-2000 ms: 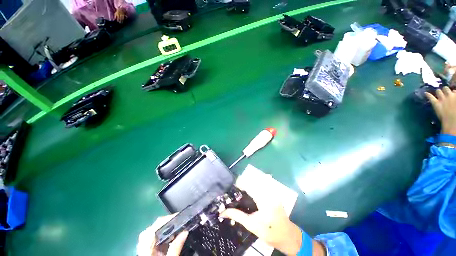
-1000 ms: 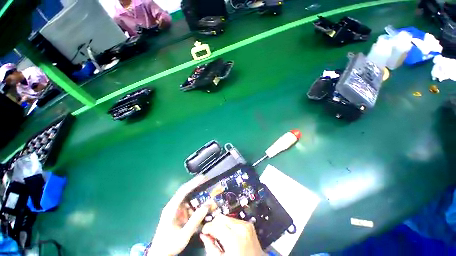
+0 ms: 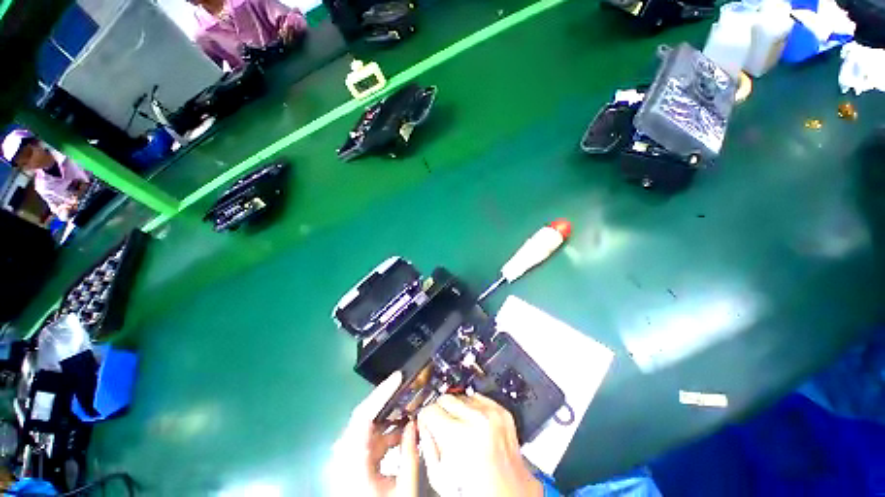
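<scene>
A black hinged device housing (image 3: 412, 330) lies open on the bench in front of me, partly on a white sheet (image 3: 579, 354). Its lid with a pale rim (image 3: 380, 296) is folded out at the upper left. A circuit board with small parts (image 3: 462, 349) shows in the middle section. My left hand (image 3: 364, 451) holds the board's lower left edge. My right hand (image 3: 473, 442) is at the board's lower side, fingertips pinched together; what is between them is too small to tell. A screwdriver (image 3: 532, 254) with a white handle and red end lies beyond the housing.
Black housings (image 3: 389, 121) stand along the green line. A unit under clear grey plastic (image 3: 684, 105) is at the upper right, near white containers (image 3: 747, 39). A blue box (image 3: 109, 381) and a component tray (image 3: 100, 289) are at the left. People in pink (image 3: 249, 29) sit across.
The board section has tilted over, and more of the housing's black interior and lid inside now shows. Both hands have stayed at the board. The view has shifted slightly.
</scene>
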